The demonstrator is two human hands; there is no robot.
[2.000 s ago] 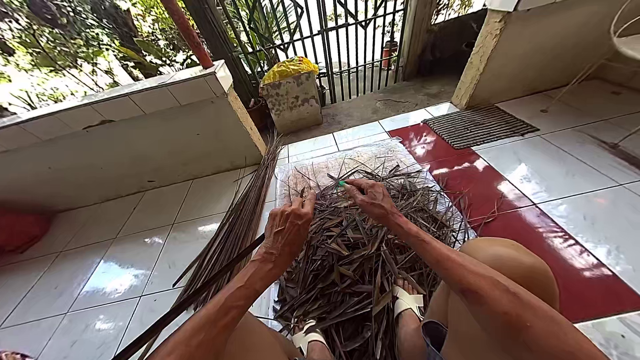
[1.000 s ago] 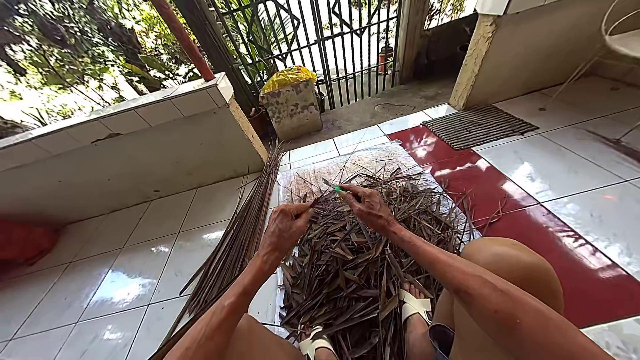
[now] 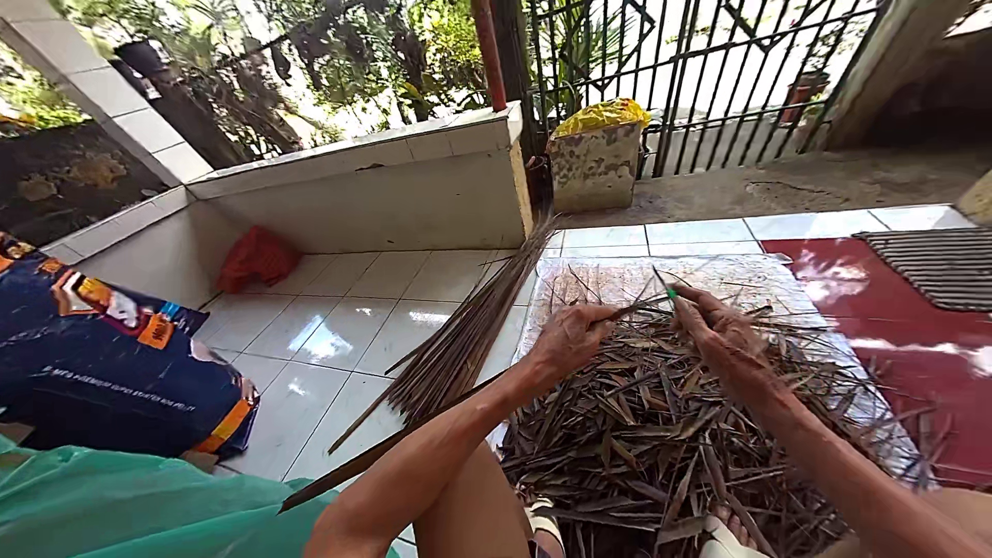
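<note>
My left hand point(image 3: 570, 339) is closed around a long dry palm leaflet point(image 3: 364, 457), whose broad end trails back under my left forearm. Its thin end reaches toward my right hand point(image 3: 717, 322), which grips a small knife with a green handle point(image 3: 672, 294); the blade points up and left, close to the leaflet. Beneath both hands a heap of dry brown leaf strips point(image 3: 643, 418) covers much of a whitish sheet point(image 3: 744, 271) and lies around my sandalled feet. A bundle of thin leaf midribs point(image 3: 465, 341) lies on the tiles left of the sheet.
A dark blue printed sack point(image 3: 116, 364) and green plastic point(image 3: 178, 504) are at the left. A red bag point(image 3: 258, 260) rests by the low wall. Ahead are a container with a yellow bag point(image 3: 593, 167) and a metal gate point(image 3: 713, 85). A striped mat point(image 3: 938, 267) lies at right.
The view has swung left, bringing in the blue sack and green plastic. My left hand still holds a leaflet, and the green-handled knife remains in my right hand.
</note>
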